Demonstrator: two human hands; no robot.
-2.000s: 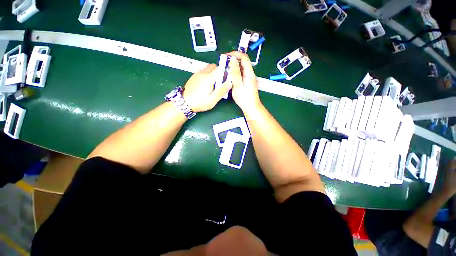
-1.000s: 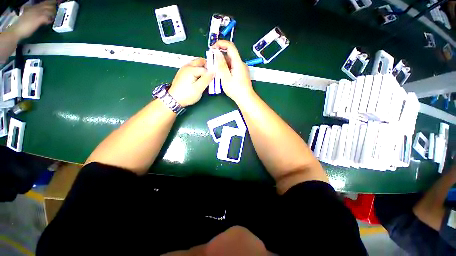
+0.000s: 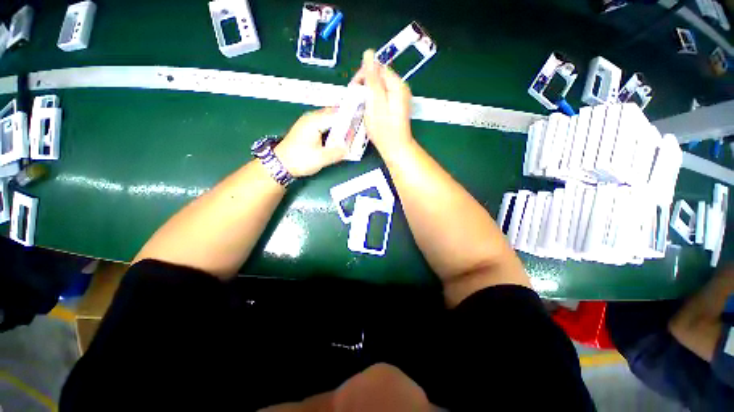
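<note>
My left hand, with a metal watch at the wrist, and my right hand hold a white housing between them, above the pale metal strip's near side. The housing is tilted and partly hidden by my fingers. Two front covers lie overlapping on the green worktop below my hands. An open unit with a blue part lies on the belt beyond my hands. Another open unit lies just beyond my right hand, partly covered by it.
A two-row stack of front covers stands at the right. A closed unit lies on the belt. More open units lie behind the stack. Loose housings lie at the far left. Another person's arm shows at the right edge.
The units on the belt have shifted left in view. The held housing has turned from upright to tilted between my hands. The other person's hand at the upper left is gone.
</note>
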